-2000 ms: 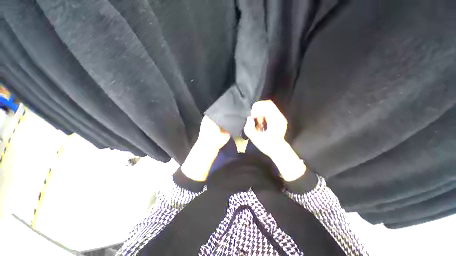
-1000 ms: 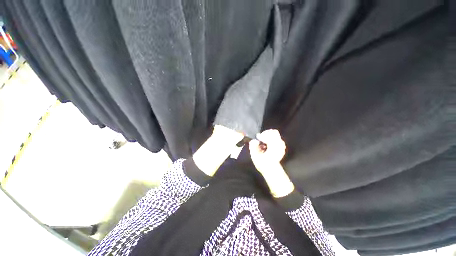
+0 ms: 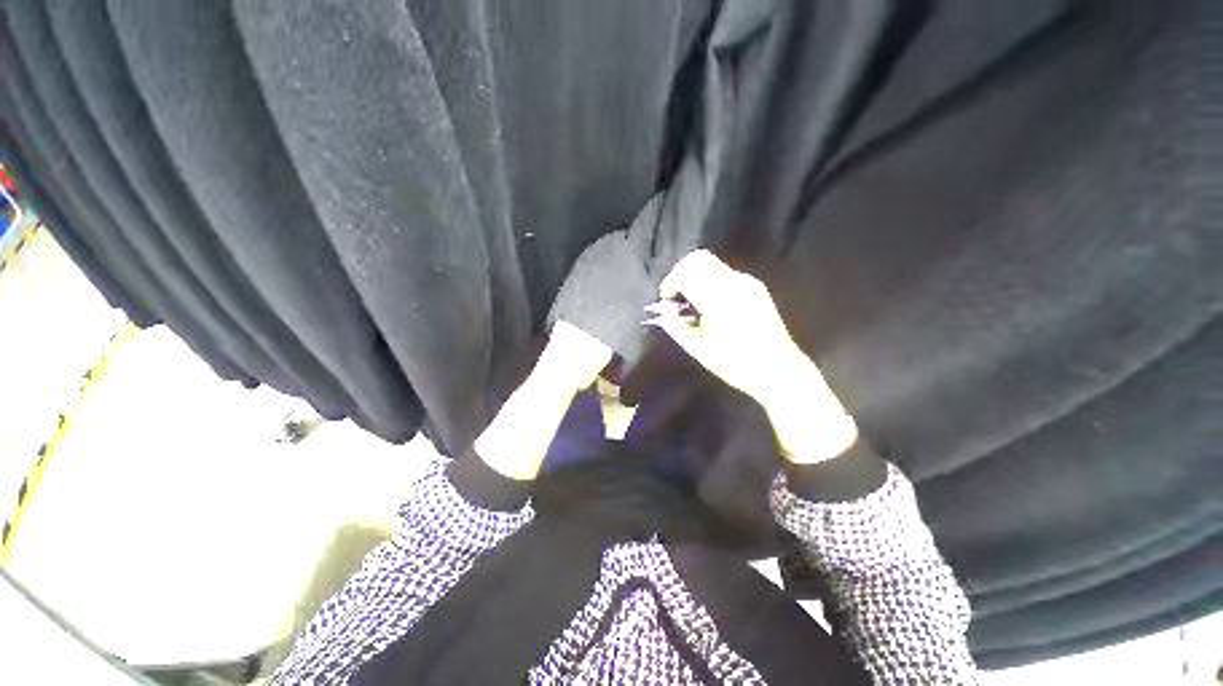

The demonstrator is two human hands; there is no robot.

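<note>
A dark coat sleeve (image 3: pixel 597 288) hangs in the middle of the view, its cuff end towards me. My left hand (image 3: pixel 570 362) is at the cuff end, its fingers partly inside or behind the cloth, holding it. My right hand (image 3: pixel 718 322) is just right of the sleeve, fingers curled around a tiny metallic pointed tool, apparently thread snips (image 3: pixel 660 314). The tip points left towards the sleeve. Most of the tool is hidden in the hand.
Dark coats (image 3: pixel 362 174) hang side by side on the left, and wide dark cloth (image 3: pixel 1019 282) fills the right. Pale floor with yellow-and-black tape (image 3: pixel 61 429) shows at lower left. A small pale piece (image 3: pixel 616 410) shows below my left hand.
My right hand has moved up and right, off the cuff edge, and the tool tip now shows. My left hand stays at the cuff, which is now more bent and folded.
</note>
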